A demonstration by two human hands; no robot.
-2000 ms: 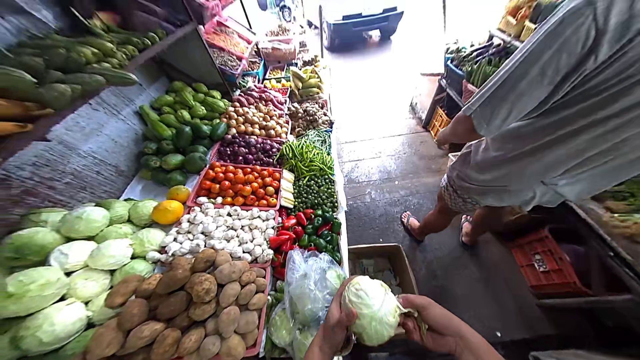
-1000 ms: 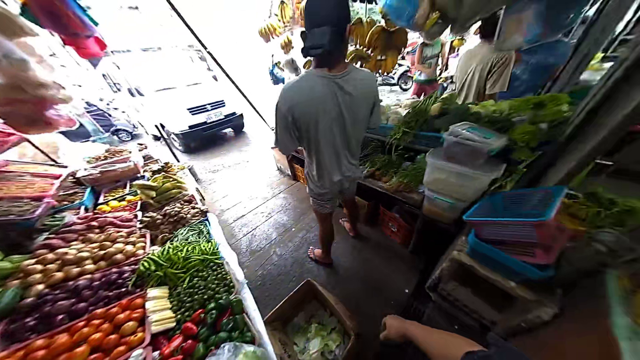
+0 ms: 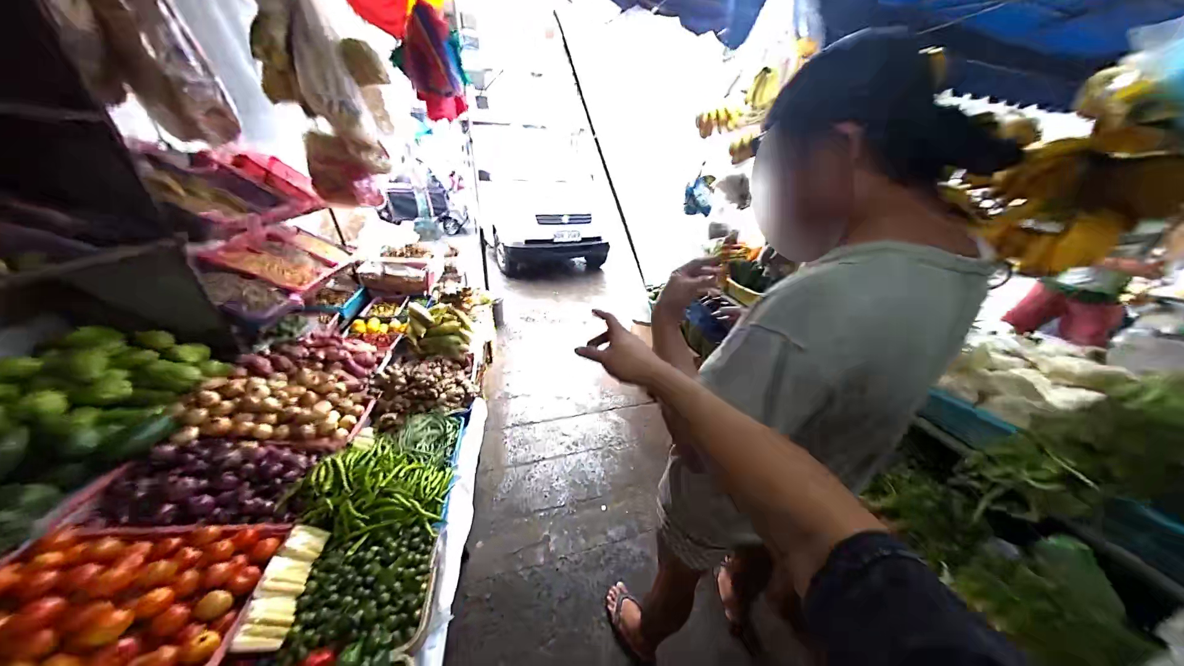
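Observation:
My right hand is stretched forward over the wet walkway, its fingers apart and nothing held in them. Its forearm crosses in front of a person in a grey shirt and dark cap, who stands close on the right with a hand raised. My left hand is outside the view. On the left stand are green chili peppers, small green round fruits, tomatoes, red onions and light brown onions.
The walkway runs between the stalls towards a white van. Leafy greens lie on the right stall, with bananas hanging above. Filled plastic bags hang at the upper left. Green chayotes are piled at left.
Two seconds ago both hands were around a cabbage; it is in neither visible hand now. My right arm has stretched forward beside the person, who has turned. The view has swung.

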